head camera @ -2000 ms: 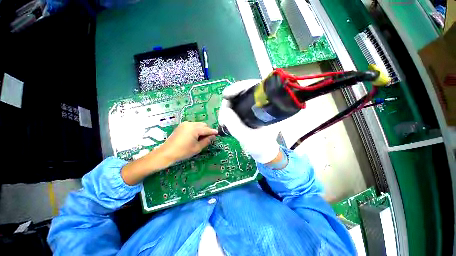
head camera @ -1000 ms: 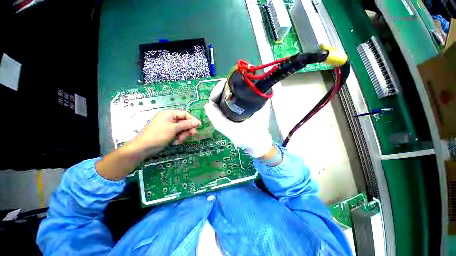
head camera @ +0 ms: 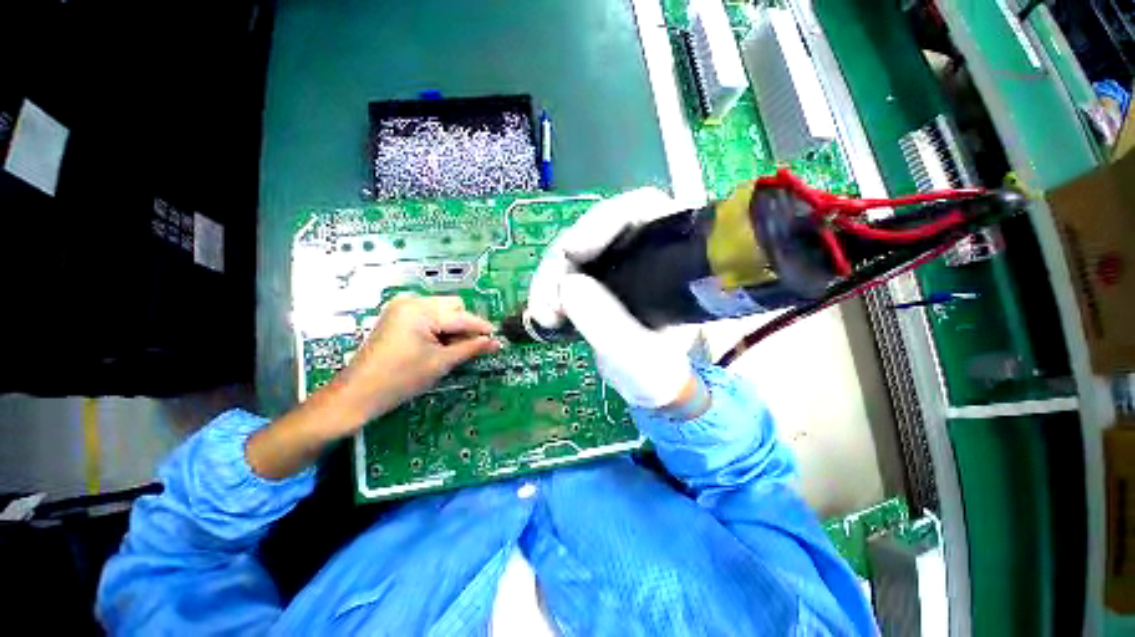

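A large green circuit board (head camera: 498, 429) lies solder side up in front of me. My gloved right hand (head camera: 616, 299) is closed around a black electric screwdriver (head camera: 672, 264), tilted almost flat, its tip pointing left over the board. My bare left hand (head camera: 417, 348) is over the board's middle, thumb and forefinger pinched together at the screwdriver's tip. A tiny bright speck shows at the fingertips, too small to tell for certain. Red and black wires (head camera: 896, 224) run from the tool's rear to the right.
A black tray of silvery screws (head camera: 451, 156) stands beyond the board, a blue pen (head camera: 545, 149) beside it. Boards with heatsinks (head camera: 787, 87) stand on the line at right. Another heatsink and pen (head camera: 934, 300) lie on the green shelf. Dark bins (head camera: 125, 249) stand at left.
The screwdriver has swung from steeply upright to nearly flat, its rear moving right and its tip meeting my left fingertips. My left hand has shifted slightly.
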